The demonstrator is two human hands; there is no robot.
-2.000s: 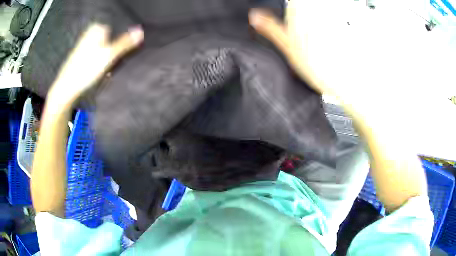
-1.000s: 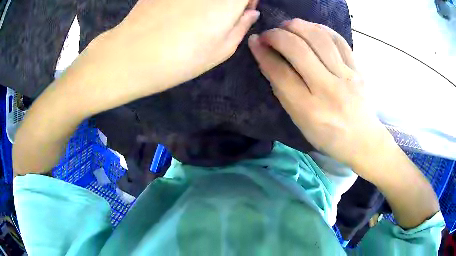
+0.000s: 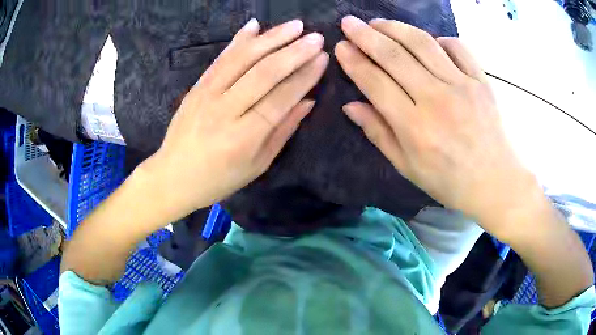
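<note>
A dark patterned garment panel [image 3: 314, 150] lies over the table's front edge and hangs down toward the lap. A narrow rectangular outline shows on the cloth left of centre. My left hand [image 3: 251, 105] lies palm down on the cloth, its fingers slightly spread. My right hand [image 3: 418, 105] lies palm down just to the right, its fingers pointing up and inward. A small gap of cloth shows between the fingertips. Whether the thumbs pinch any cloth cannot be told. No presser foot or needle is in view.
The white table [image 3: 536, 72] is at the right, with a thin dark thread or cord across it. More dark cloth [image 3: 46, 65] covers the left. A blue basket [image 3: 98, 176] and a white basket [image 3: 40, 173] stand below left. Dark round parts are cut off at the top right.
My left hand has moved left and down, away from my right hand, and now lies flat with its fingers extended. My right hand's fingers have straightened and spread. The cloth has been laid flatter since two seconds ago.
</note>
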